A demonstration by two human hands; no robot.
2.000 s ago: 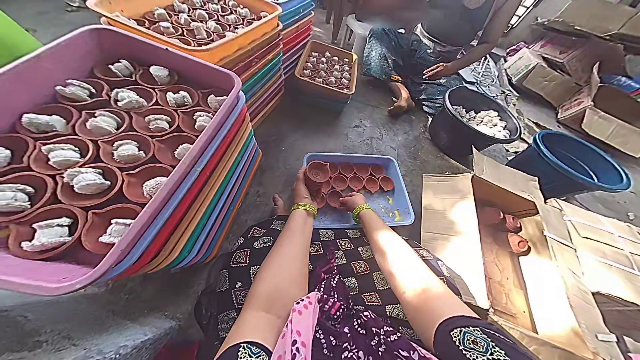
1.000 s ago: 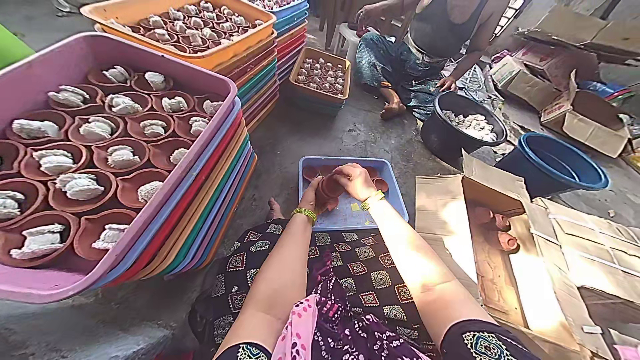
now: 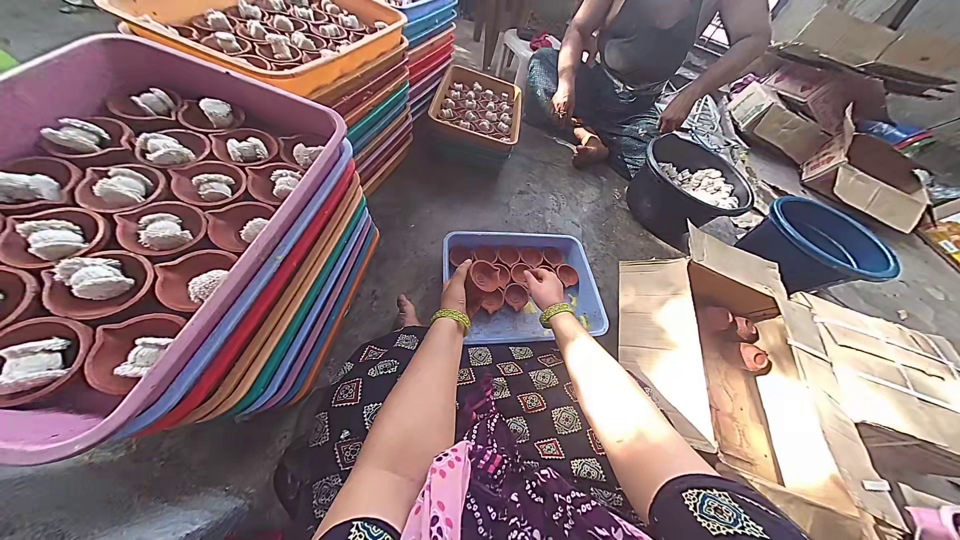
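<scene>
A light blue plastic tray [image 3: 596, 319] lies on the floor before my knees, with rows of small terracotta lamp cups [image 3: 516, 295] at its far side and middle. My left hand [image 3: 459, 291] is at the tray's left side, holding terracotta cups [image 3: 486, 276] that look nested together. My right hand [image 3: 544, 288] has its fingertips on a cup at the right of the rows; how firmly it grips is partly hidden. The near strip of the tray shows bare blue plastic with yellow bits.
Stacked coloured trays, topped by a purple one [image 3: 330, 135] with cotton-filled lamps, stand at left. An open cardboard box [image 3: 667, 330] with several cups is at right, beyond it a black tub [image 3: 652, 187] and a blue tub [image 3: 817, 247]. A person [image 3: 637, 82] sits ahead.
My hands, close together over the tray one second ago, are now apart, the right one lower among the cups on the right. The seated person's hand has come down towards the foot.
</scene>
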